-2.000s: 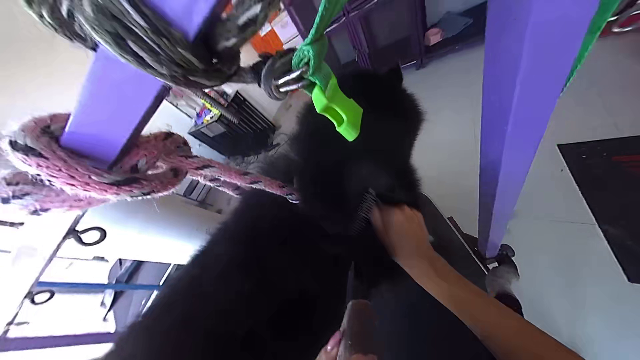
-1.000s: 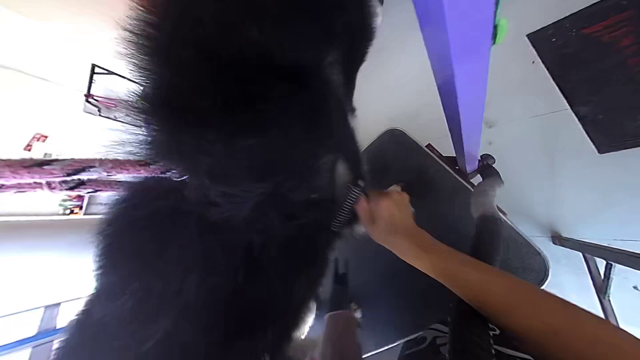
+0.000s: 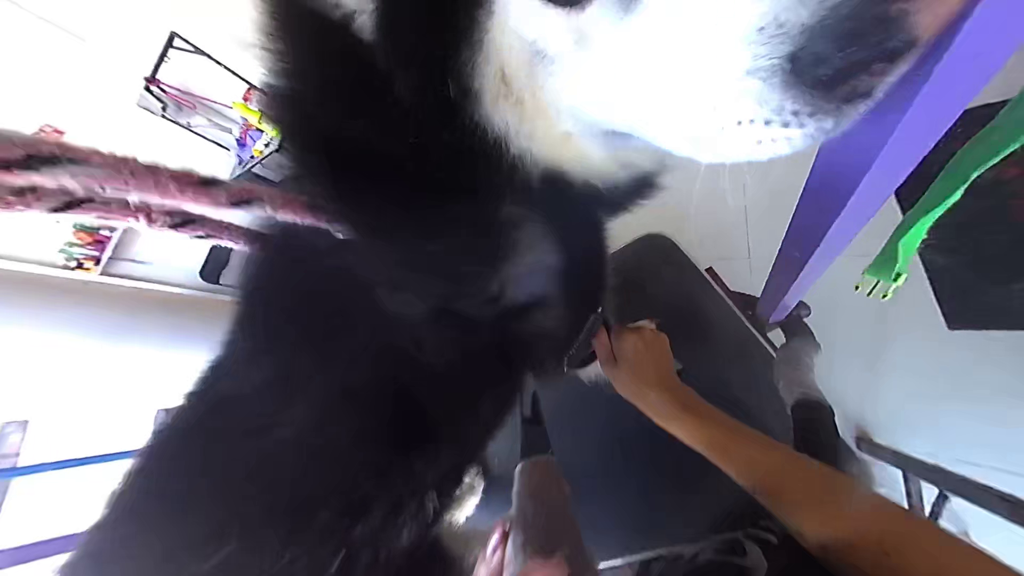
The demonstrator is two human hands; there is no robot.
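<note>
A large black dog with a white muzzle (image 3: pixel 664 72) fills the left and middle of the view, its face close to the camera at the top. My right hand (image 3: pixel 640 360) grips a dark grooming comb or brush (image 3: pixel 584 342) against the dog's lower front, above the table. My left hand (image 3: pixel 520 560), partly cut off at the bottom edge, is closed round a blurred grey-brown handheld tool (image 3: pixel 544 504) whose dark narrow end points up beside the dog's fur. What that tool is, I cannot tell.
The dog is on a black grooming table (image 3: pixel 656 464). Right of it are a purple post (image 3: pixel 864 176), a green strap (image 3: pixel 944 200), a dark floor mat (image 3: pixel 976 248) and a metal leg (image 3: pixel 944 480). A pink and black rope (image 3: pixel 144 184) runs from the left to the dog.
The dog's head has turned so that its white muzzle now faces the camera. My right hand stays low by the dog's front with the comb or brush. The view has swung since the first frame.
</note>
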